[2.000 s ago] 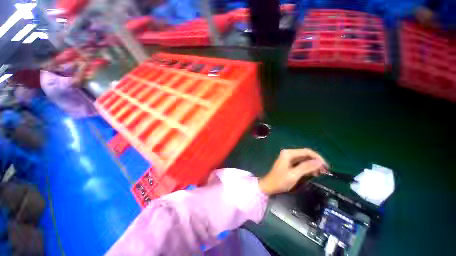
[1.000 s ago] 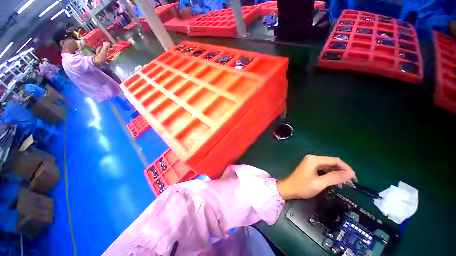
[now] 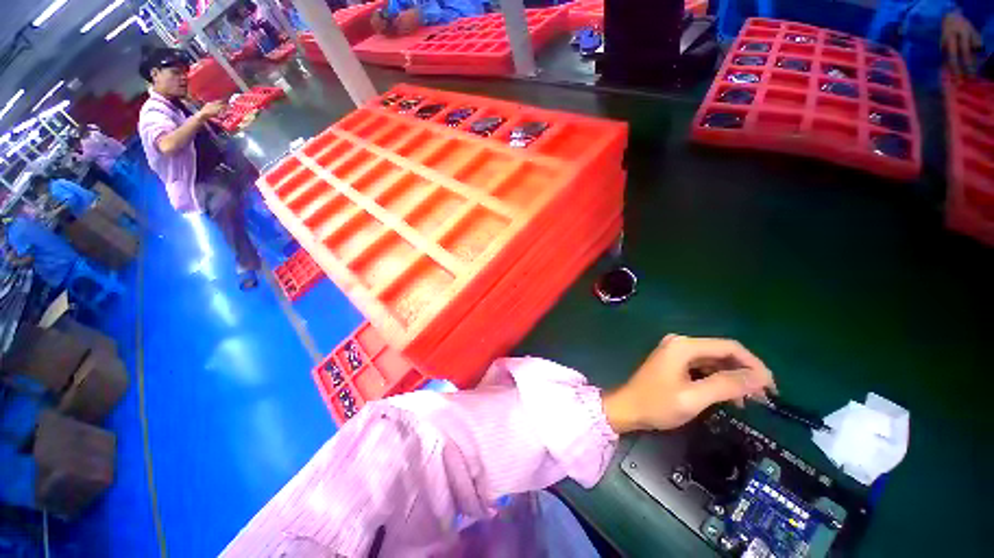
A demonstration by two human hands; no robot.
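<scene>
My left hand (image 3: 698, 384), bare with a pink sleeve, is over the back left edge of the black test fixture (image 3: 659, 476). Its fingers are curled, with the tips by the near end of a slim black stick (image 3: 796, 413); I cannot tell whether they grip it. The fixture carries a round black socket (image 3: 716, 458), apparently without a unit in it, and a small blue circuit board (image 3: 776, 518), cut off by the bottom edge. A white folded wipe (image 3: 867, 438) lies behind the fixture. My right hand is out of the picture.
A tilted-looking stack of red-orange trays (image 3: 469, 234) stands left, dark round units in its far pockets. One dark disc (image 3: 616, 286) lies beside it. Another filled tray (image 3: 812, 98) lies at the back right. A person in pink (image 3: 174, 153) stands in the left background.
The view has swung left and steadied, so the bench things sit further right and look sharper. My left hand keeps nearly the same pose over the fixture. The person in the background has shifted.
</scene>
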